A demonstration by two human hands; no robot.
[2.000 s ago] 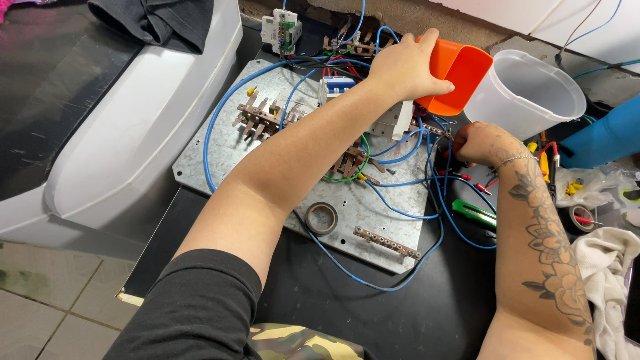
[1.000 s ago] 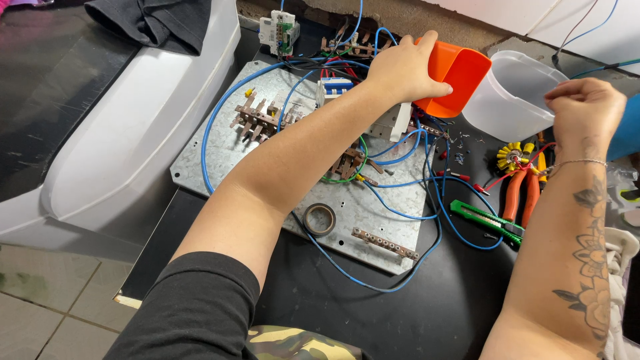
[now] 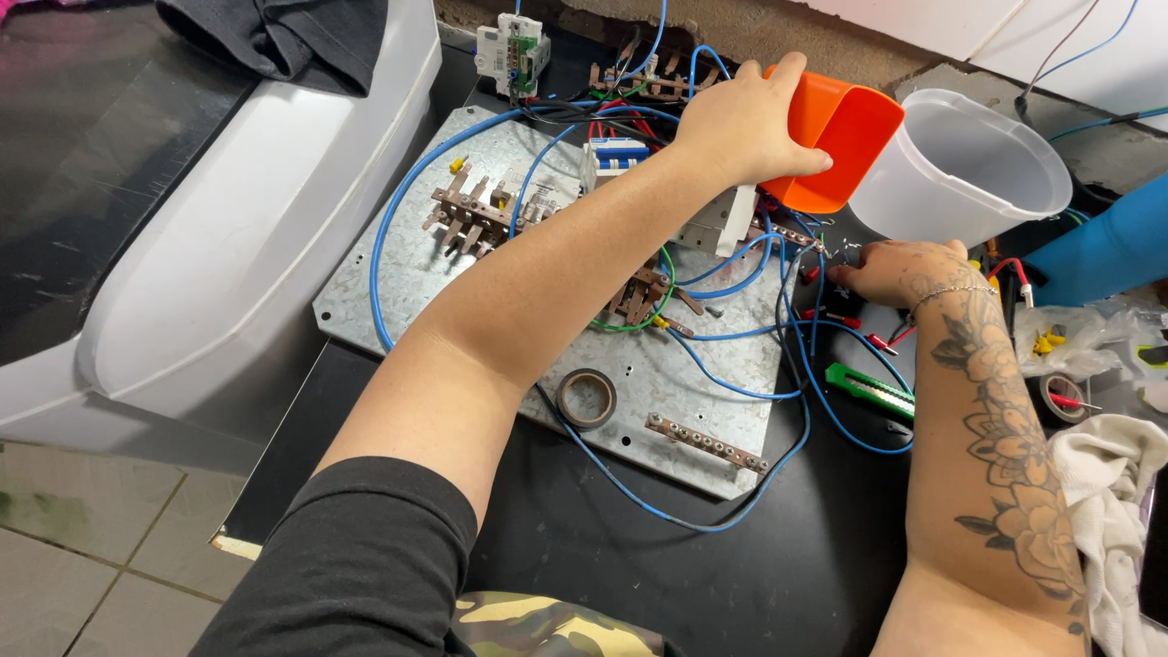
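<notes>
My left hand (image 3: 753, 123) grips an orange plastic container (image 3: 835, 141) by its rim, tilted, above the back right of a galvanized metal plate (image 3: 465, 351). My right hand (image 3: 899, 272) reaches down to the black tabletop in front of a translucent plastic tub (image 3: 967, 169), near small loose bits and red terminals (image 3: 881, 344); its fingertips are partly hidden, so a grasp cannot be told. On the plate are copper-coloured busbars (image 3: 479, 214), a circuit breaker (image 3: 616, 155), blue wires (image 3: 730, 392), a tape roll (image 3: 587, 399) and a terminal bar (image 3: 707, 443).
A green utility knife (image 3: 870, 391) lies left of my right forearm. Farther right are a blue cylinder (image 3: 1104, 242), a plastic bag (image 3: 1068, 342) with yellow pieces, another tape roll (image 3: 1063, 399) and a white cloth (image 3: 1109, 493). A white electrical module (image 3: 513, 57) stands at the back left.
My right hand has come down from beside the tub's right side, where it was a second ago, to the tabletop. My left hand stays on the orange container.
</notes>
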